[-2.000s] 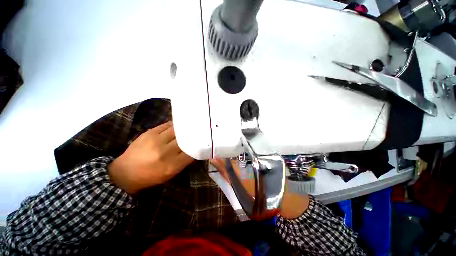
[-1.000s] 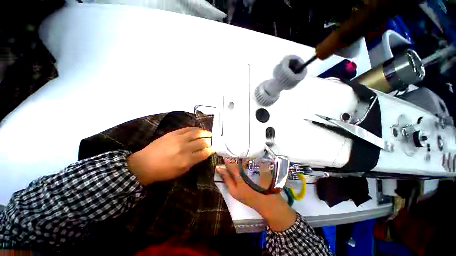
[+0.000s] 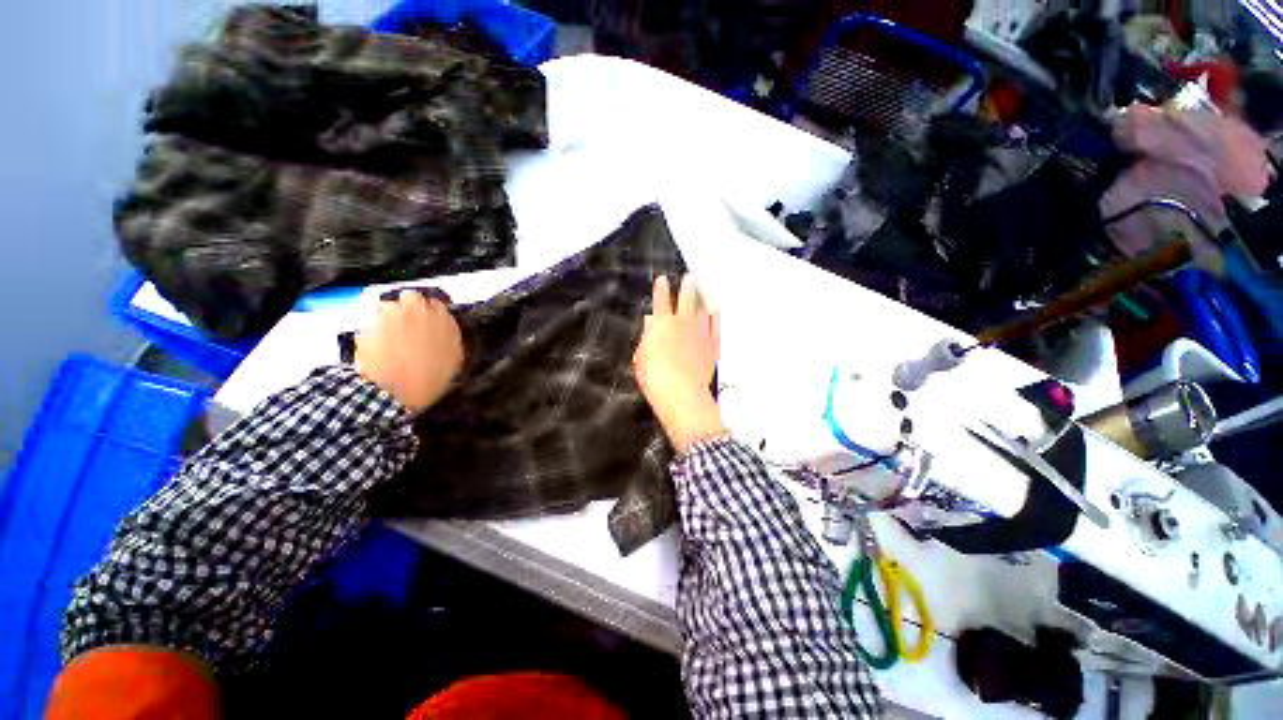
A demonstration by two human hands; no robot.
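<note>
The brown plaid panel [image 3: 549, 380] lies spread on the white table, left of the sewing machine. My left hand [image 3: 410, 346] is closed on the panel's upper left edge, its fingers curled round the cloth. My right hand [image 3: 678, 353] lies on the panel's right edge, palm down, with fingers stretched and somewhat apart. A small folded flap of cloth [image 3: 643, 509] sticks out at the panel's lower right. The machine head [image 3: 872, 422] stands right of my right hand. The panel is clear of the needle area.
Scissors with green and yellow loops [image 3: 908, 608] lie below the machine head. Long silver tweezers [image 3: 1038, 468] lie on top of it. Dark scraps [image 3: 1020, 668] lie at lower right. A heap of plaid pieces [image 3: 324, 162] rests at upper left, with blue crates [image 3: 92, 492] beside the table.
The view has swung left and back. The panel has come away from the needle area and lies spread out to the left. Both hands have moved from the machine onto its edges.
</note>
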